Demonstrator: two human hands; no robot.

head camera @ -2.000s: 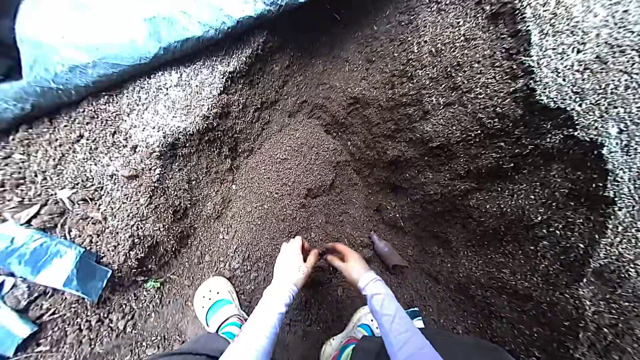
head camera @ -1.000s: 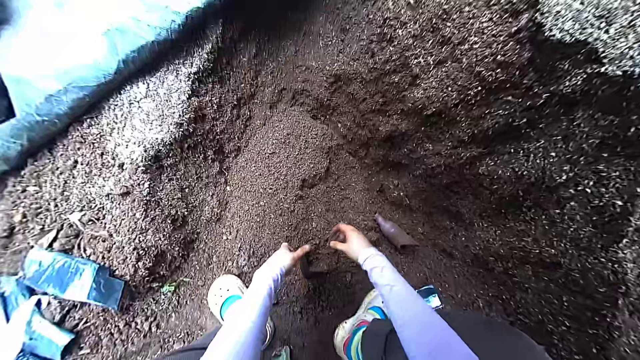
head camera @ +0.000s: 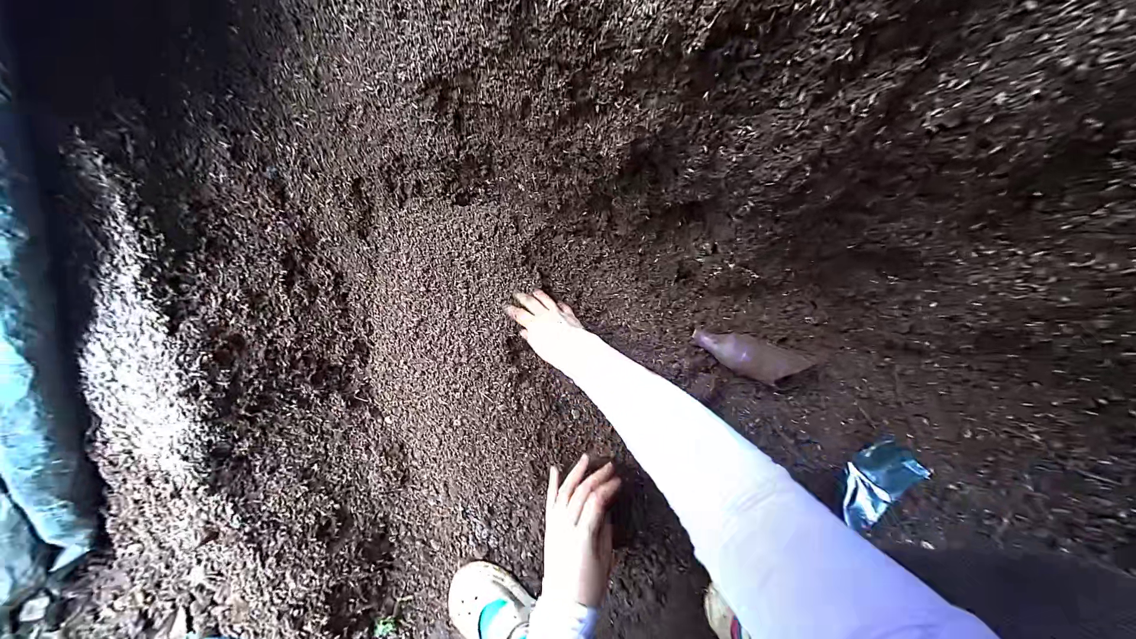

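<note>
A mound of loose brown soil mixed with husks (head camera: 435,311) lies in the middle of the view. My right hand (head camera: 546,324) reaches out to the mound's right side, fingers spread and touching the soil, with nothing seen in its grasp. Lower down, my left hand (head camera: 581,524) is raised with its fingers apart and looks to hold nothing; a dark patch of ground lies just beside it. To the right of my right forearm, a cut-off brownish plastic bottle (head camera: 754,357) lies on its side on the soil.
A crumpled silvery-blue plastic piece (head camera: 880,479) lies right of my right sleeve. Blue plastic sheeting (head camera: 31,426) runs along the left edge. Higher banks of husky soil (head camera: 887,133) rise at the upper right. My light-coloured clog (head camera: 484,599) stands at the bottom.
My hands were close together near my feet; now they are apart, with my right hand moved forward onto the mound. The view has turned and shifted strongly.
</note>
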